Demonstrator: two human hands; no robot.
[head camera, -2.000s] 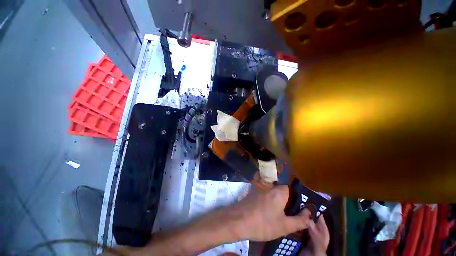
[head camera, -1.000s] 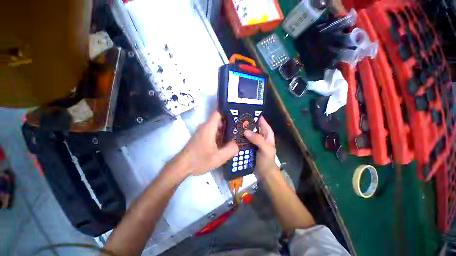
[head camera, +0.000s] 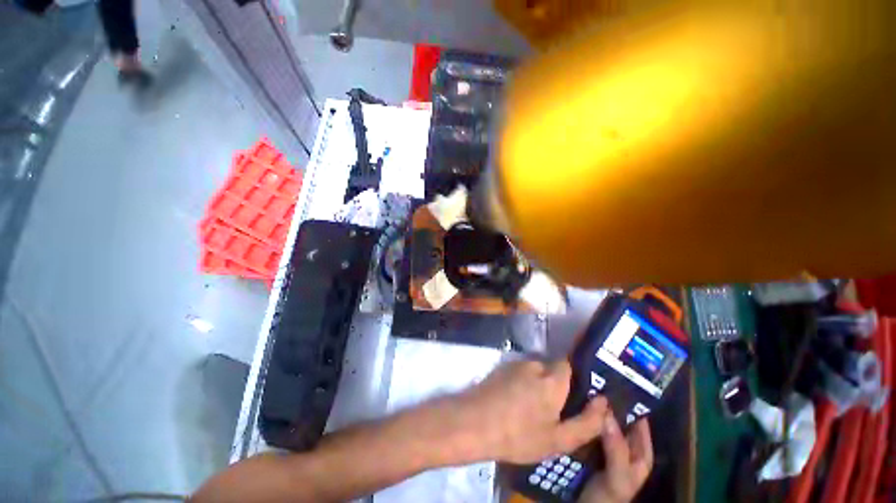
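Observation:
A black handheld controller (head camera: 588, 395) with a lit blue-white screen and an orange loop on top lies tilted at lower right. My left hand (head camera: 535, 411) grips its left side, thumb on the keys below the screen. My right hand (head camera: 622, 460) holds its lower right side, fingertips by the keys, partly cut off by the bottom edge. A blurred gold cylinder (head camera: 678, 147) covers the upper right. At its lower left, the work fixture (head camera: 424, 257) shows a copper-brown plate with a black part and cream-white tape pieces.
A long black housing (head camera: 319, 334) lies on the white-silver machine base (head camera: 432, 378). Red trays (head camera: 253, 211) are on the grey floor at left. A person's leg and foot (head camera: 128, 59) show at upper left. A green bench at right holds a grey keypad (head camera: 715, 312), white tissue and red trays.
My view has swung from the controller and bench back towards the fixture and floor. Both hands stay on the controller. Its screen now shows a blue box. A leg has appeared at upper left.

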